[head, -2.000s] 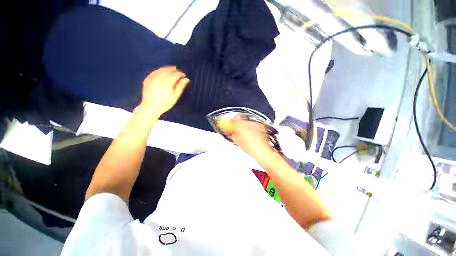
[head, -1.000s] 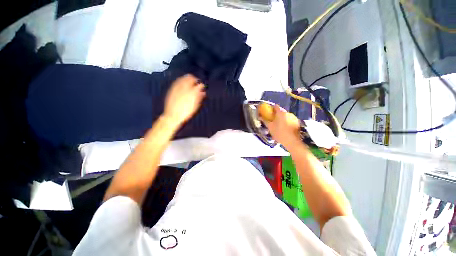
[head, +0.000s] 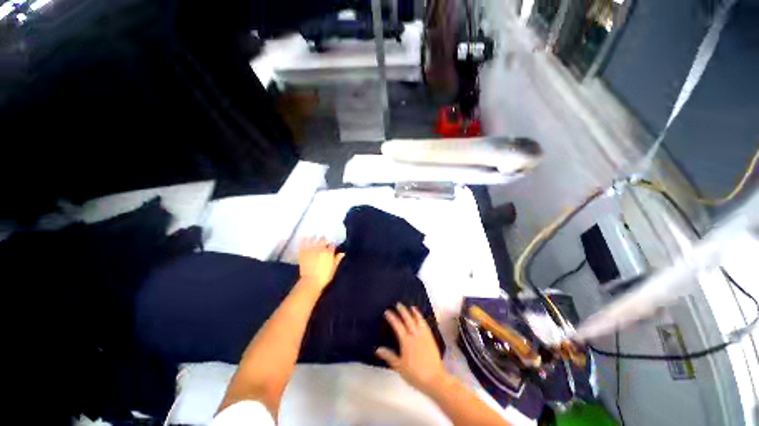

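A dark garment piece (head: 354, 312) lies over the right end of the long navy pressing board (head: 212, 304). Its upper part is bunched toward the far side. My left hand (head: 318, 265) rests on the cloth near the middle of the board; whether its fingers pinch the cloth is unclear. My right hand (head: 411, 343) lies spread on the cloth near its right edge, fingers apart. The steam iron (head: 499, 345), with an orange-yellow handle, stands on the dark rest pad (head: 533, 401) to the right, with no hand on it.
A crumpled black pile (head: 75, 283) lies at the left. A white table cover (head: 462, 266) shows under the board. A white padded board (head: 458, 154) lies at the far edge. Hose and cable (head: 533, 250) hang at right. Another table (head: 349, 62) stands beyond.
My right hand has let go of the iron, now on the rest pad, and moved left onto the cloth. The view has tilted up, showing more of the room.
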